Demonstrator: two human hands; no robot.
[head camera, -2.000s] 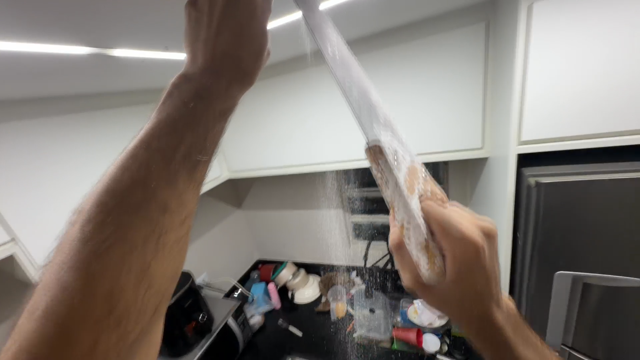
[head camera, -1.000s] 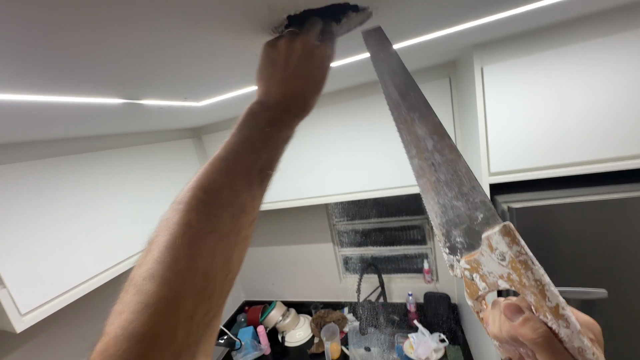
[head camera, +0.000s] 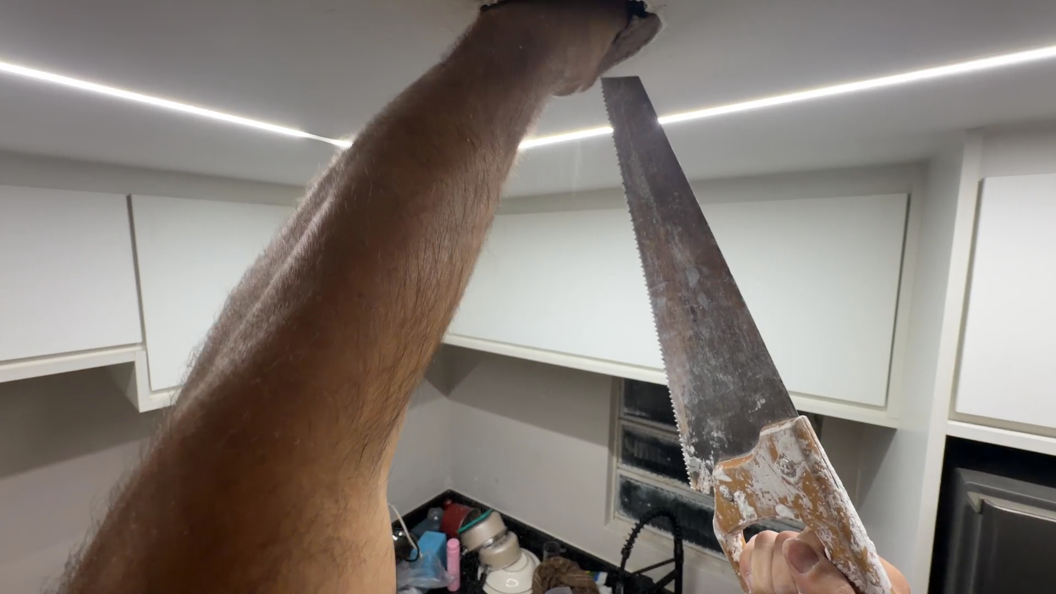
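Note:
My left hand (head camera: 598, 41) reaches up into a hole in the white ceiling (head camera: 247, 49), with its fingers hidden inside or behind the hole's edge. Whether it holds anything does not show. A piece of the hole's rim (head camera: 639, 37) shows just right of the wrist. My right hand (head camera: 796, 565), low at the right, grips the worn wooden handle of a handsaw (head camera: 701, 289), spattered with white plaster. The blade points up, teeth to the left, its tip just below my left hand and apart from the ceiling.
White wall cabinets (head camera: 561, 280) run along the walls under an LED light strip (head camera: 165, 101). Below are a louvered window (head camera: 660, 445), a black faucet (head camera: 652, 544) and a cluttered dark counter with a white appliance (head camera: 507, 561). A dark metal appliance (head camera: 998, 528) stands at right.
My left hand has gone from the edge of the ceiling hole up into it. Two seconds ago white dust was falling near the saw. The saw remains in my right hand.

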